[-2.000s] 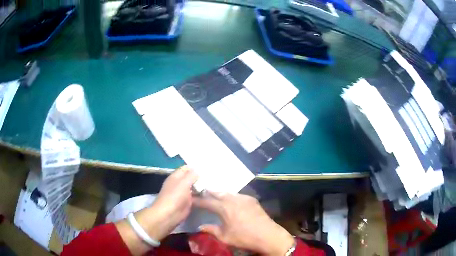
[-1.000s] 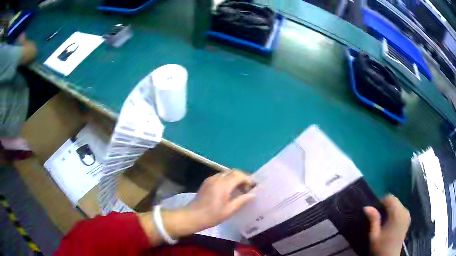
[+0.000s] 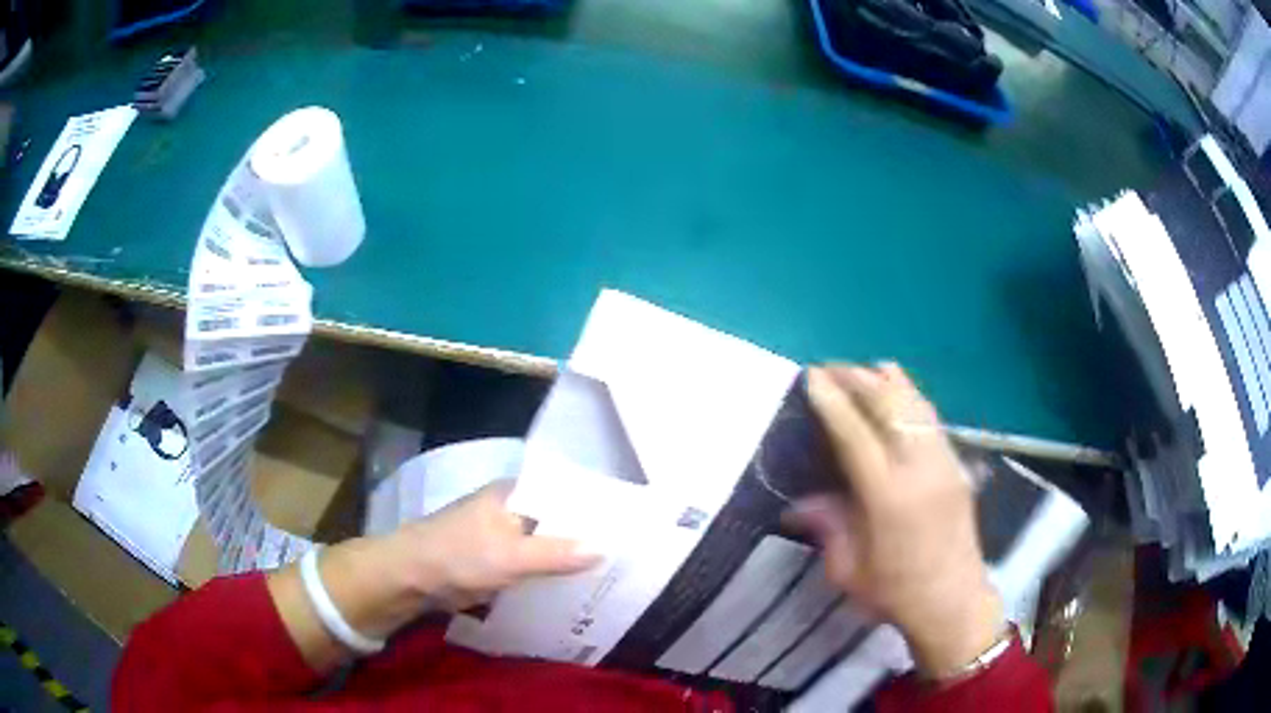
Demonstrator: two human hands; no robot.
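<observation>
A white and black folding carton (image 3: 655, 515) is over my lap at the bench's front edge, tilted and partly folded, with white flaps raised at its upper left. My left hand (image 3: 467, 557) lies at its white left side, thumb and fingers against the card. My right hand (image 3: 899, 515) is blurred and rests on the black printed side, fingertips at the upper edge. A black and white flap sticks out right of my right hand. The carton's underside is hidden.
A label roll (image 3: 318, 188) stands on the green bench (image 3: 627, 181) at left, its label strip (image 3: 230, 404) hanging off the edge. A stack of flat cartons (image 3: 1185, 362) is at right. A brown box (image 3: 70, 418) holding a printed carton is below left. A blue tray (image 3: 913, 63) stands behind.
The view has swung back rightward. The carton is turned, with its upper flaps raised. My left hand has moved down its white side; my right hand has moved from its right end onto the black side.
</observation>
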